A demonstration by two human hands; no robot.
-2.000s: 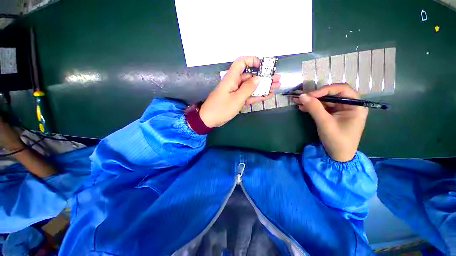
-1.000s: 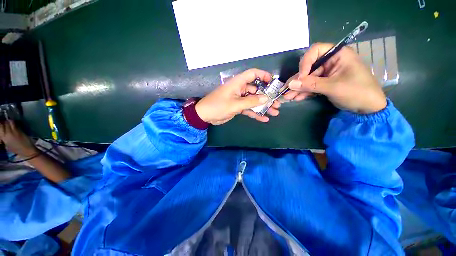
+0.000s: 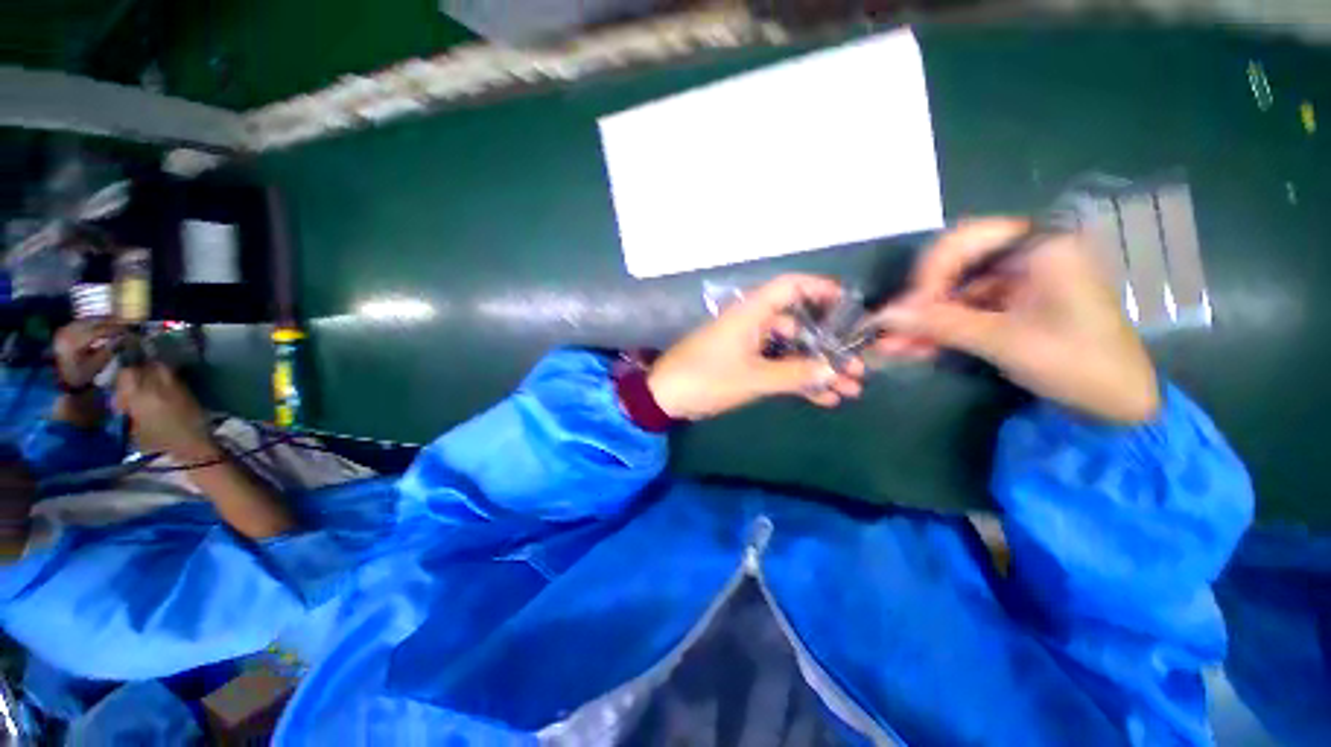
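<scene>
My left hand (image 3: 745,355) holds a small silvery circuit board (image 3: 829,330) over the green bench; motion blur hides its details. My right hand (image 3: 1044,314) is close at its right, with a dark pen-like tool (image 3: 1007,260) between the fingers, its tip end near the board. The tip itself is too blurred to tell. Grey adhesive pads (image 3: 1163,248) in a row lie beyond my right hand, which hides part of them. A white sheet (image 3: 774,158) lies above my hands.
A yellow-handled screwdriver (image 3: 285,380) lies at left on the dark green bench mat (image 3: 482,219). A black box with a white label (image 3: 209,251) stands at the far left. A neighbour's hands (image 3: 153,394) work there, with blue sleeves. A pale ledge runs along the bench's far edge.
The head view has shifted, so the far ledge and more of the neighbour's place show. Since two seconds ago, my right hand has moved from the strips to the board, which my left hand has tilted.
</scene>
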